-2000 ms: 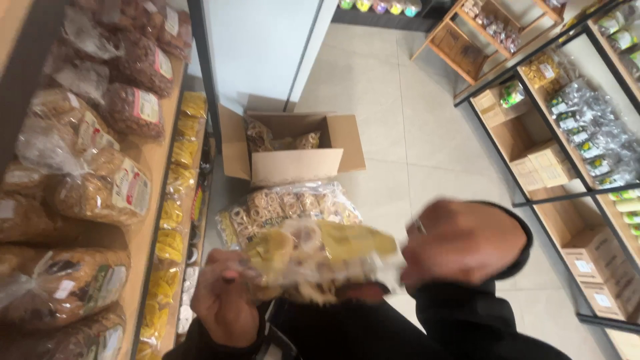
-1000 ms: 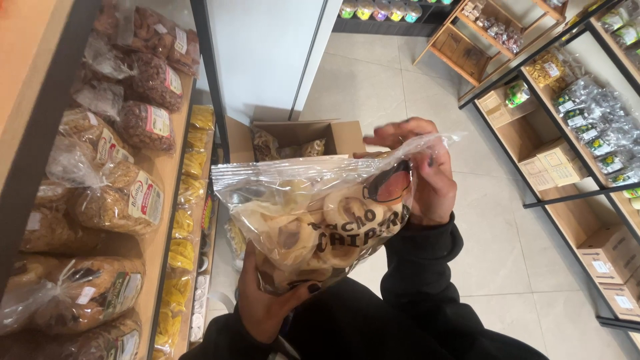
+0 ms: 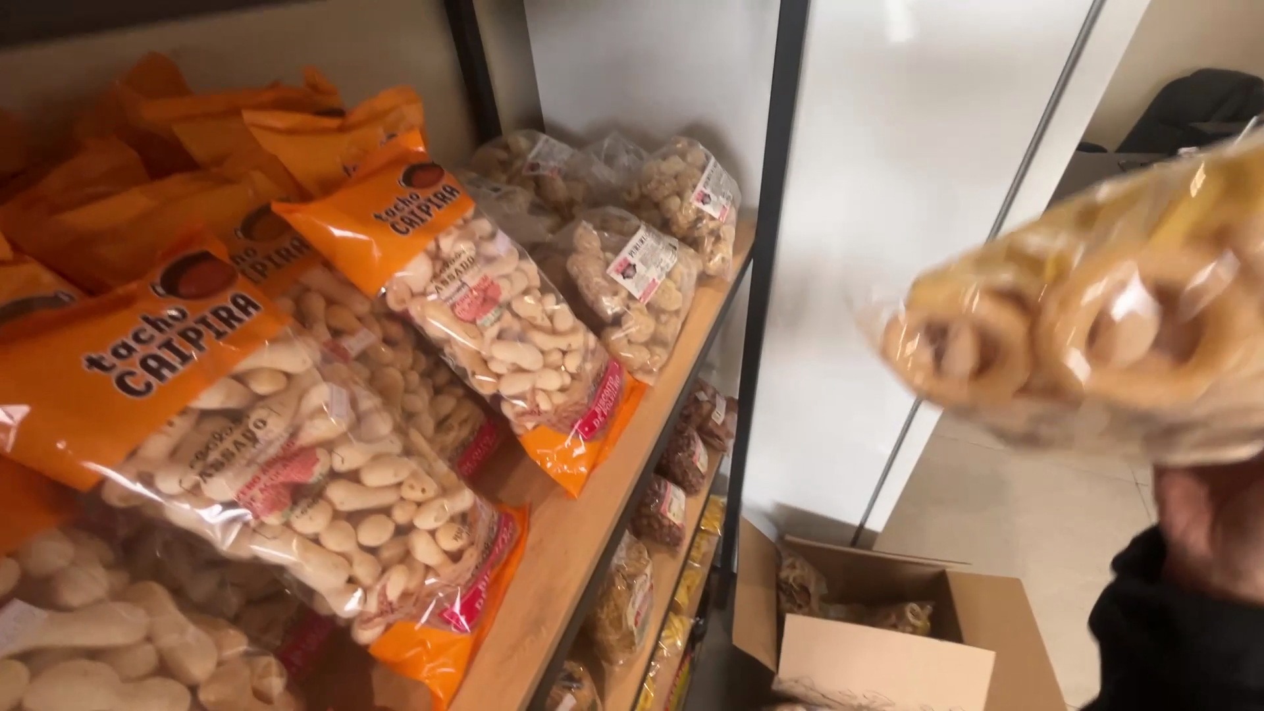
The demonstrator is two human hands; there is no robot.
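Observation:
At the right edge my right hand (image 3: 1215, 523), in a black sleeve and partly cut off by the frame, is shut on a clear and yellow plastic bag of ring-shaped snacks (image 3: 1096, 326). The bag is held up in front of the white panel, its near end blurred. My left hand is outside the view. On the wooden shelf at the left lie orange-ended bags of roasted snacks (image 3: 504, 336), with a larger one (image 3: 326, 484) nearer. Behind them several clear labelled bags (image 3: 632, 276) stand at the shelf's far end.
The wooden shelf edge (image 3: 592, 533) and a black metal upright (image 3: 770, 257) run between the bags and the white panel (image 3: 889, 158). Lower shelves hold more bags (image 3: 622, 602). An open cardboard box (image 3: 889, 652) with bags inside stands on the tiled floor (image 3: 1027, 494).
The view has swung to the upper shelf. The snack bag, held with both hands a second ago, is now at the right with my right hand at it; my left hand has left the view.

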